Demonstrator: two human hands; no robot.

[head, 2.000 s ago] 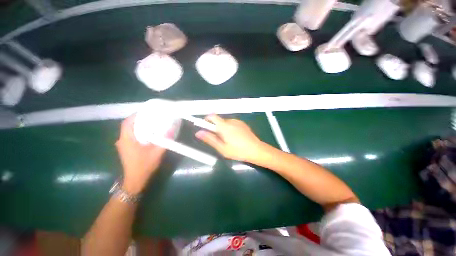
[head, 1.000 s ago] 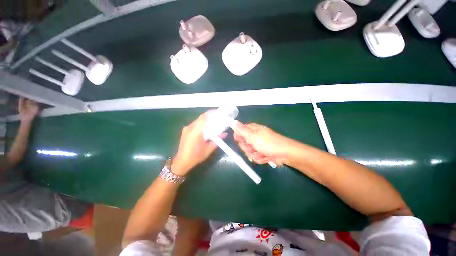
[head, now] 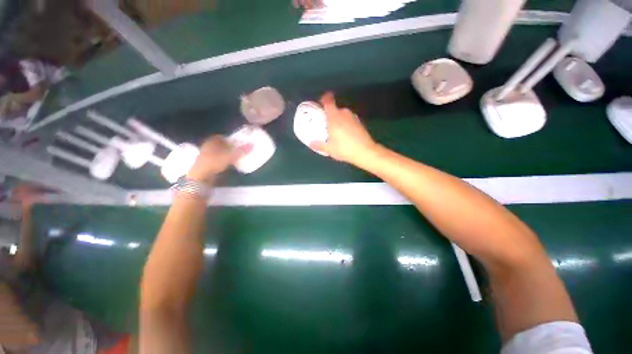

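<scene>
My right hand (head: 346, 135) is over the belt with thumb and fingers at the edges of a white housing (head: 308, 126). My left hand (head: 211, 159), blurred, is between a unit with two long white sticks (head: 179, 163) and another white housing (head: 256, 150). Its fingertips overlap that housing; whether they grip it is unclear. A pinkish-beige housing (head: 263, 105) lies just beyond. A loose white antenna stick (head: 467, 274) lies on the green worktop beside my right forearm.
The pale side rail (head: 298, 196) runs between belt and worktop. More units with sticks (head: 104, 163) are at the left. A unit with two sticks (head: 513, 114) and a beige housing (head: 442, 81) are at the right. Pale sheets (head: 346, 10) lie beyond the far rail.
Both hands have moved from above the worktop out over the belt and spread apart. The unit they held is out of them; another unit with sticks now lies beside my left hand.
</scene>
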